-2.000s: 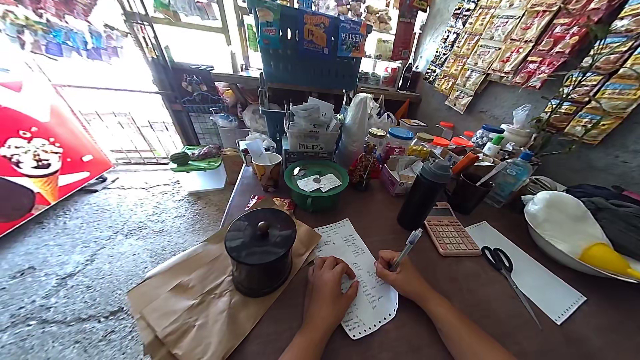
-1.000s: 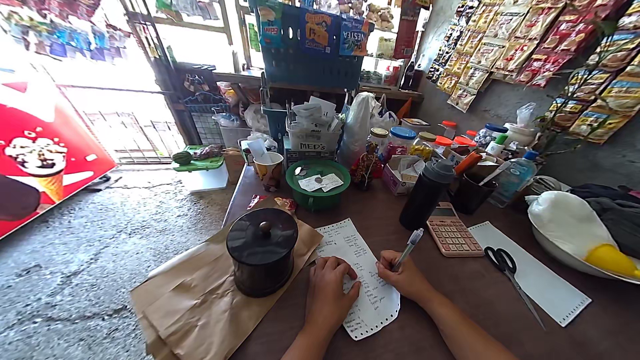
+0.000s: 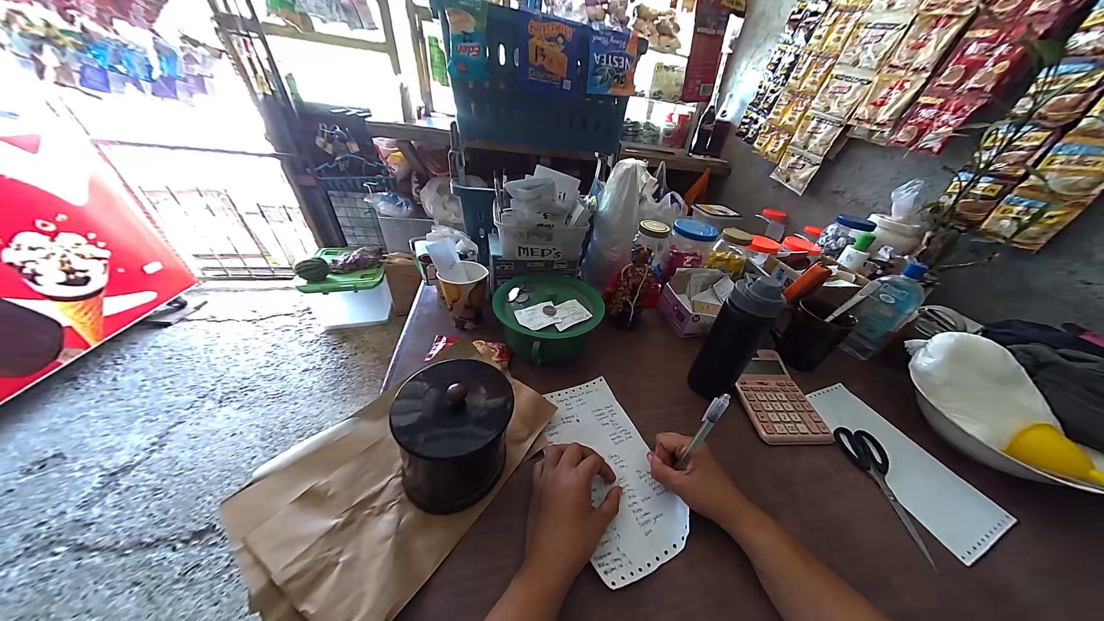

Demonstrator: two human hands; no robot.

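Note:
On the brown table lies a long paper sheet [image 3: 634, 492] with punched edges and handwriting. My left hand [image 3: 571, 500] rests on its left side, fingers slightly curled, holding nothing. My right hand [image 3: 694, 474] grips a clear-barrelled pen [image 3: 711, 420] at the sheet's right edge; the tip is hidden by the fingers. A dark lidded canister [image 3: 453, 440] stands on brown paper [image 3: 345, 509] left of my left hand. Beyond my right hand are a pink calculator [image 3: 780, 405] and a black bottle [image 3: 733, 336]. Black-handled scissors [image 3: 880, 483] lie partly over another white sheet [image 3: 923, 483].
Behind the sheet stand a green bowl [image 3: 548, 345] with papers and coins, a paper cup [image 3: 463, 297], a small figurine [image 3: 631, 293] and several lidded jars. A white basin [image 3: 957, 431] with a plastic bag is at the right. Packets hang on the wall.

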